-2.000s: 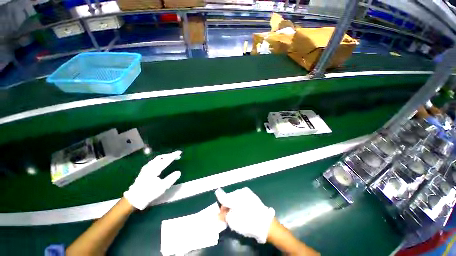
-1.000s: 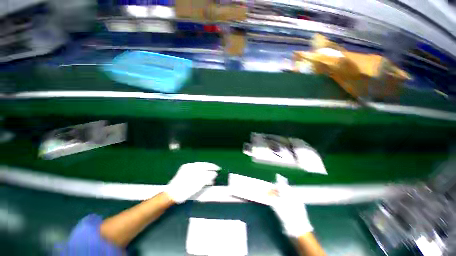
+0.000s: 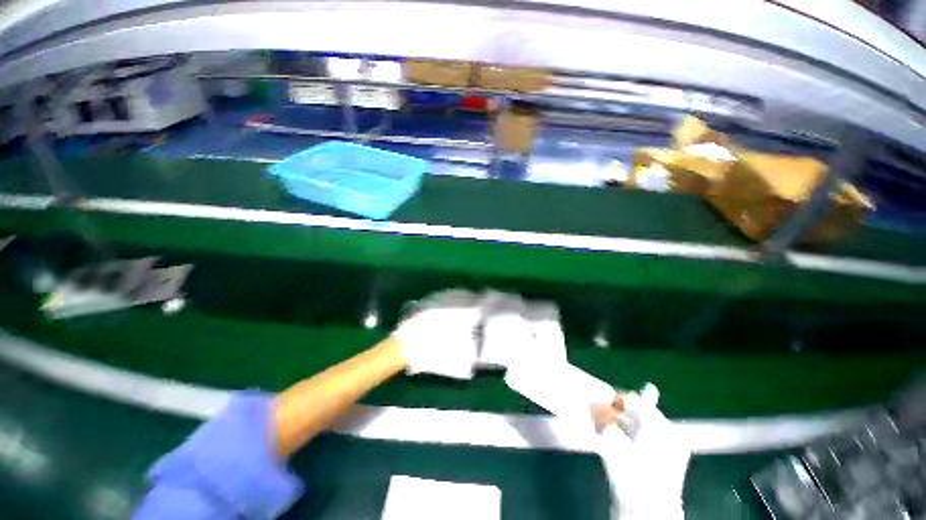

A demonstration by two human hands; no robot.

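My left hand (image 3: 441, 335), in a white glove, is on a printed retail box (image 3: 498, 345) over the green belt and covers most of it. My right hand (image 3: 638, 432), also gloved, holds a white leaflet (image 3: 553, 381) between thumb and fingers. The leaflet's far end is at the box's white open end; blur hides whether it is inside. A stack of white leaflets (image 3: 443, 500) lies on the near ledge, cut off by the bottom edge.
Another part-packed box (image 3: 117, 286) lies on the belt at left. A blue plastic basket (image 3: 353, 179) and crumpled brown carton (image 3: 777, 193) stand on the far ledge. Clear blister trays (image 3: 848, 472) are massed at the lower right. A metal frame (image 3: 457, 36) crosses the top.
My left hand has moved from beside the belt rail onto the box. My right hand has moved slightly right and down, still holding the leaflet. The view has shifted.
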